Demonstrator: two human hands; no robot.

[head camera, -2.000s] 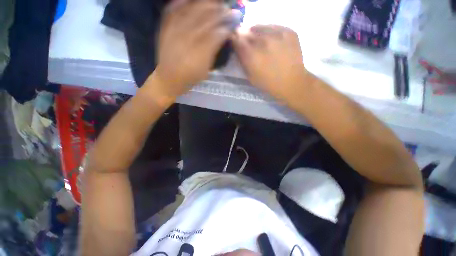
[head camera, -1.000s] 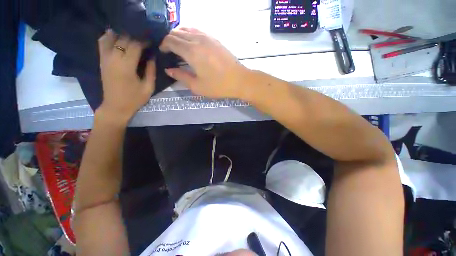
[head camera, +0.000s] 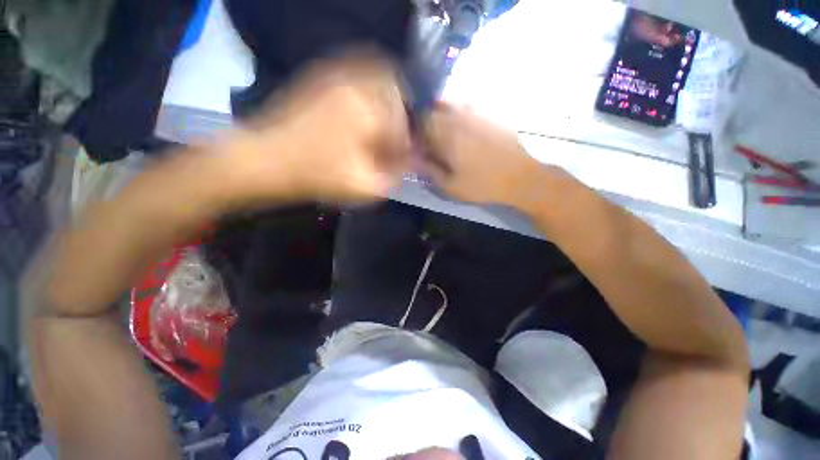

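The black garment (head camera: 319, 31) is bunched at the table's front, below the bright machine area (head camera: 454, 27). My left hand (head camera: 346, 130) is blurred and closed on the garment's near edge. My right hand (head camera: 472, 153) is closed beside it, with dark cloth between its thumb and fingers. The two hands nearly meet over the table edge, and their fingertips are unclear. A white bra cup (head camera: 553, 377) lies on my lap.
The lit smartphone (head camera: 647, 67) lies right of the machine, beside a clear-white packet (head camera: 708, 90) and a dark-handled tool (head camera: 700, 171). Red-handled tools (head camera: 778, 175) lie far right. A red basket (head camera: 202, 368) with a clear plastic bag (head camera: 191, 301) stands left of my lap.
My left forearm has swung outward and lifted, uncovering the plastic bag in the basket. The hands have come together nearer the table edge with the cloth. The view has shifted.
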